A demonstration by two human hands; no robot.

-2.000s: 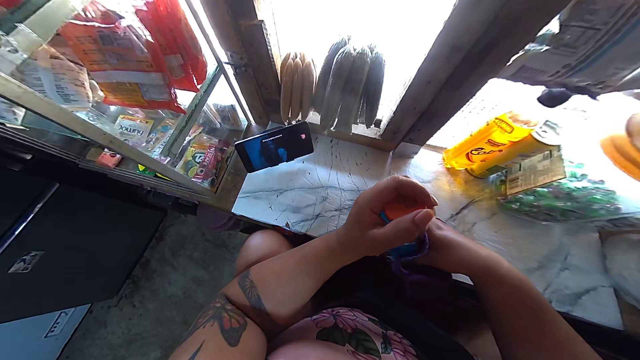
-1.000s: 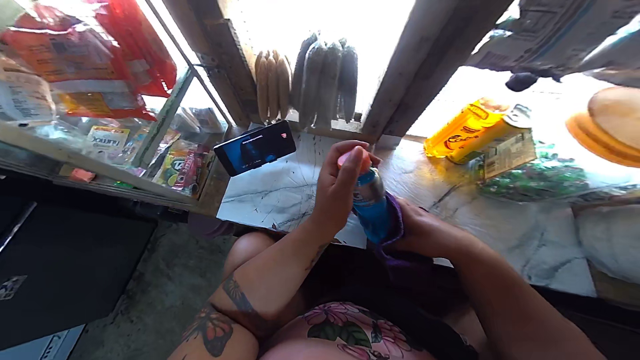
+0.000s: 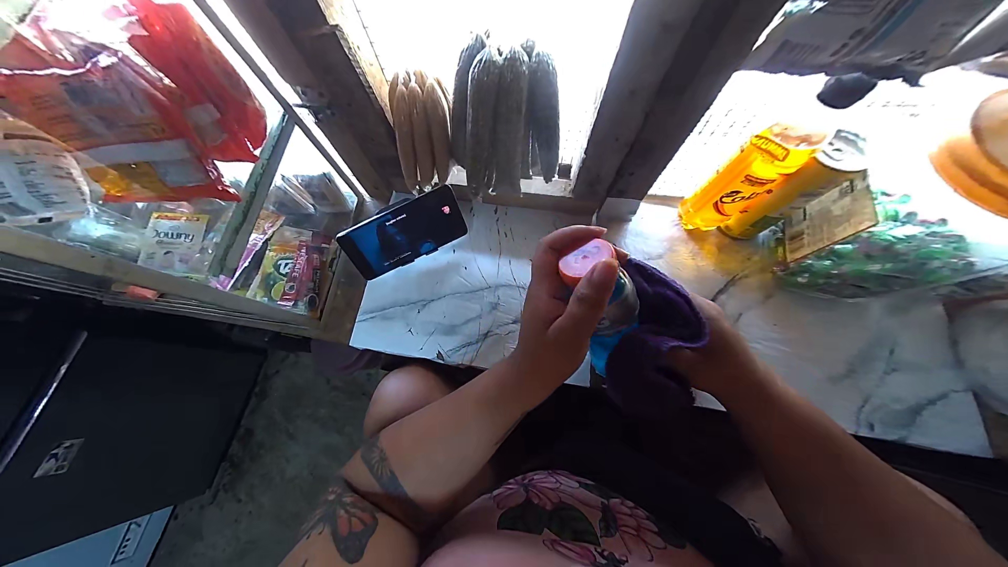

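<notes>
My left hand (image 3: 563,303) grips the pink cap (image 3: 587,261) at the top of a blue bottle (image 3: 610,327), which leans over my lap near the counter's front edge. In my right hand (image 3: 713,346) is a dark purple cloth (image 3: 657,339), pressed around the bottle's right side; it covers much of the bottle, and the fingers behind it are hidden. A smartphone (image 3: 403,231) with its screen lit is propped at a tilt to the left of my hands.
On the marble-patterned counter (image 3: 890,362), right of my hands, stand a yellow bottle (image 3: 736,177), a can (image 3: 843,157) and a bag of green-wrapped items (image 3: 890,252). A glass case (image 3: 189,276) with packets is at left. Long bundles (image 3: 504,114) hang behind the counter.
Two seconds ago my hands were close together over the bottle. The purple cloth has come up along the bottle's side since one second ago, close to the cap.
</notes>
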